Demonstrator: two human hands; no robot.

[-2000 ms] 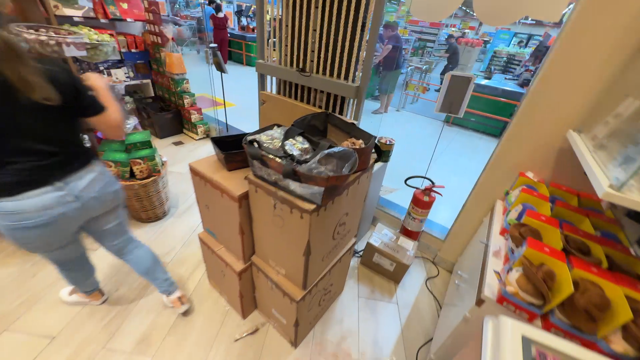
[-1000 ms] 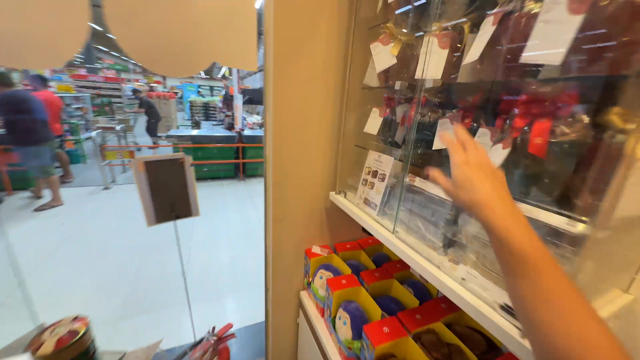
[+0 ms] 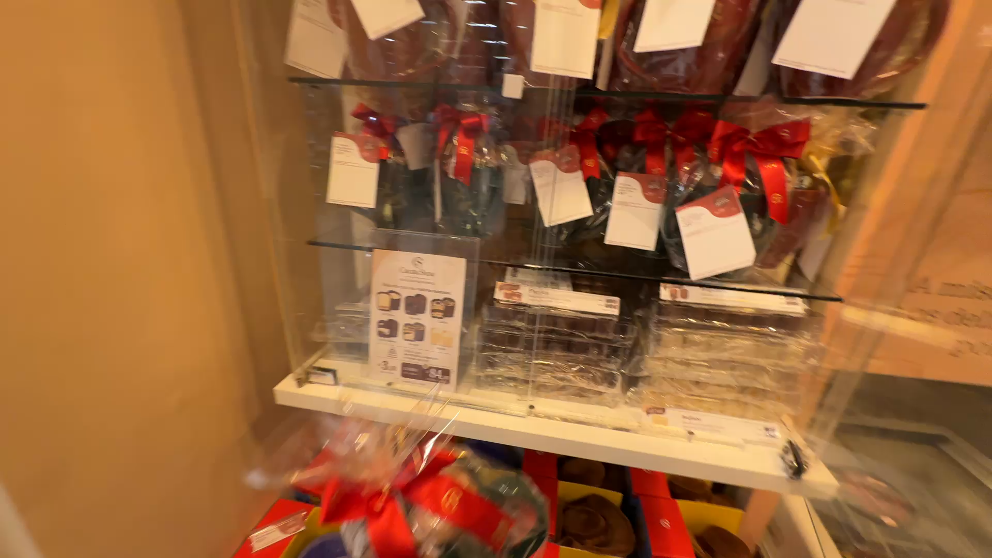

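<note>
Neither of my hands shows in the head view now. Low in the frame, a clear-wrapped gift with a red ribbon bow point(image 3: 411, 496) is near the camera, partly cut off; what holds or supports it is hidden. Behind it stands a glass display cabinet point(image 3: 542, 256). On its middle shelf are wrapped gifts with red bows point(image 3: 759, 155) and white tags point(image 3: 714, 232). The bottom level holds stacked clear packs point(image 3: 721, 356) and a printed sign in a clear stand point(image 3: 418, 318).
The cabinet's white base ledge point(image 3: 558, 442) juts out above red and yellow boxes with brown hat-shaped items point(image 3: 595, 523). A tan wall point(image 3: 116, 271) borders the left side. Larger wrapped items with tags hang over the dark edge of the upper glass shelf point(image 3: 697, 97).
The view has turned to face the cabinet. The raised hand in front of the glass one second ago is out of view, and a red-bowed wrapped gift now shows low in front.
</note>
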